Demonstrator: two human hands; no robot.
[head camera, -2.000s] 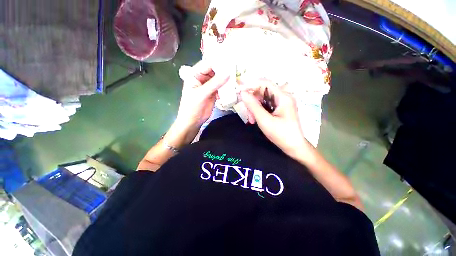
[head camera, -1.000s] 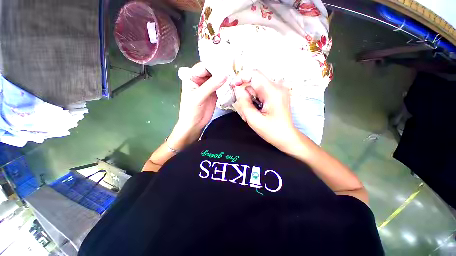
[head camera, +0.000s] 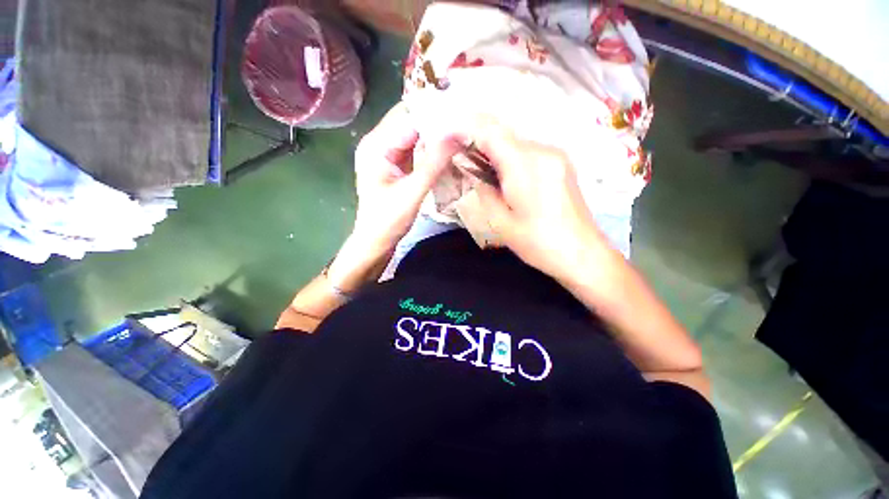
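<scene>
The floral garment (head camera: 526, 73), white with red and brown flowers, lies bunched over the knees. My left hand (head camera: 395, 171) pinches its pale cloth between thumb and fingers. My right hand (head camera: 526, 190) is beside it, its fingertips close to the left ones at the cloth. A dark slim tool (head camera: 477, 166), likely thread snips, lies in my right hand against the fingers. The cloth between the hands is overexposed; no needle, thread or button can be made out.
A pink mesh waste bin (head camera: 302, 73) stands on the green floor, beside a grey cloth-covered stand (head camera: 117, 88). Pale blue cloth pieces (head camera: 73, 210) hang at the left. A blue crate (head camera: 156, 361) is lower left. A white-topped table with a yellow measuring tape (head camera: 780, 44) is upper right.
My right hand has moved up and in against the left fingertips, its back now turned more upward. The dark tool now points toward the left fingers. The view has shifted slightly.
</scene>
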